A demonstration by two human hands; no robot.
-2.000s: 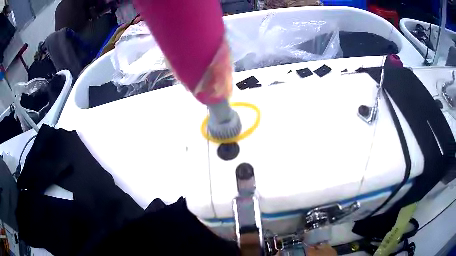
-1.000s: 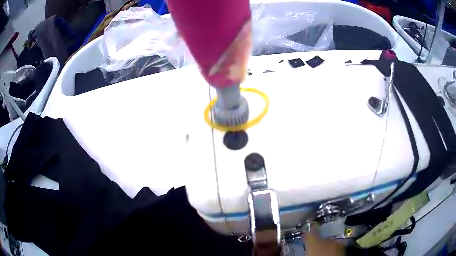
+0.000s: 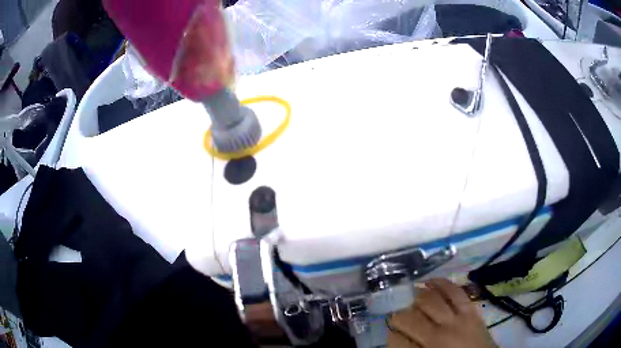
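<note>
The white sewing machine head (image 3: 368, 183) with a blue stripe fills the middle of the head view. The tall shiny metal guard (image 3: 253, 275) stands at its front left, beside small metal parts and the silver dial. A black garment piece (image 3: 129, 272) lies to the left and runs under the head. My right hand (image 3: 446, 319) is at the bottom edge, partly cut off, close below the machine's front metal parts. Its fingers are bent and the fingertips hidden, so a hold cannot be told. My left hand does not show; a brownish patch on the guard is unclear.
A blurred pink cone (image 3: 180, 47) rises above a grey ribbed knob with a yellow ring. Wide black strips (image 3: 545, 109) drape over the machine's right end. Black-handled shears (image 3: 545, 312) lie at right under a yellow strip (image 3: 545, 268). A white bin (image 3: 88, 115) with plastic stands behind.
The view has shifted, so the machine and cone sit further left and higher. My right hand shows larger and further right than before. The shears' handle is now clearer. The black garment looks much the same.
</note>
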